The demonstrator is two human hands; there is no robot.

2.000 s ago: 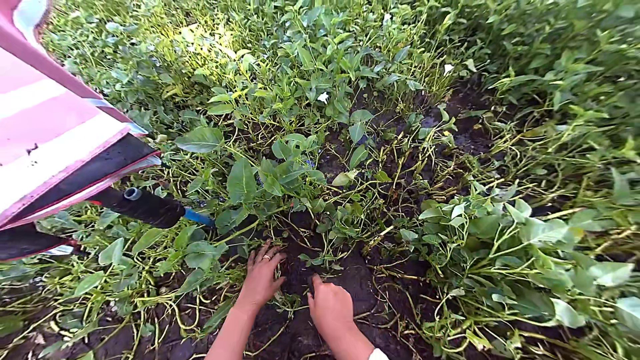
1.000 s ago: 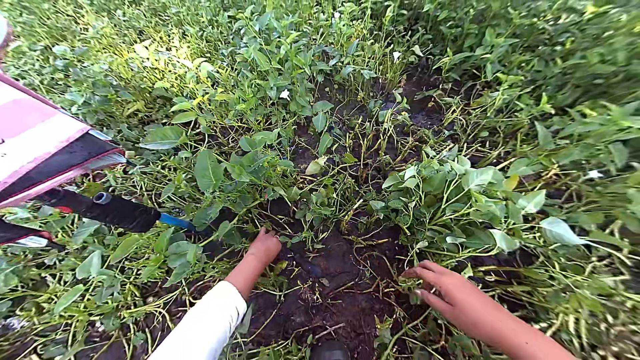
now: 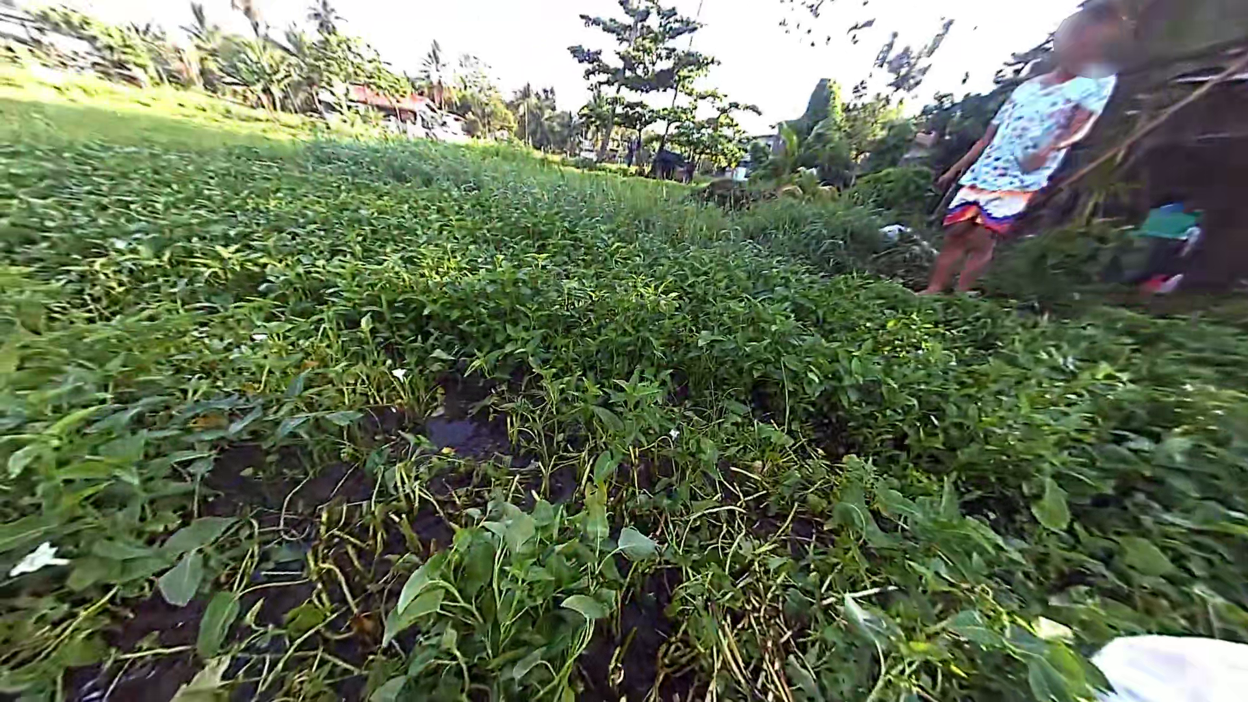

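Neither my left hand nor my right hand shows in the head view. Leafy green vines [image 3: 507, 565] spread over the near ground, with pale stems trailing across dark wet mud [image 3: 639, 624]. A small patch of standing water [image 3: 473, 436] lies among the stems. A white flower [image 3: 39, 559] is at the lower left. In the lower right corner a white thing [image 3: 1175, 668] is cut off by the frame; whether it is cloth cannot be told.
A person [image 3: 1033, 136] in a patterned top stands at the upper right edge of the field. Behind the person is a dark structure, with a green item [image 3: 1168, 222] near it. A conifer-like tree [image 3: 639, 78], palms and a red-roofed building [image 3: 385, 100] line the far side.
The view has swung up and away from the ground. Both hands, low over the mud before, are out of sight, as is the pink and white umbrella-like thing on the left. A standing person now shows.
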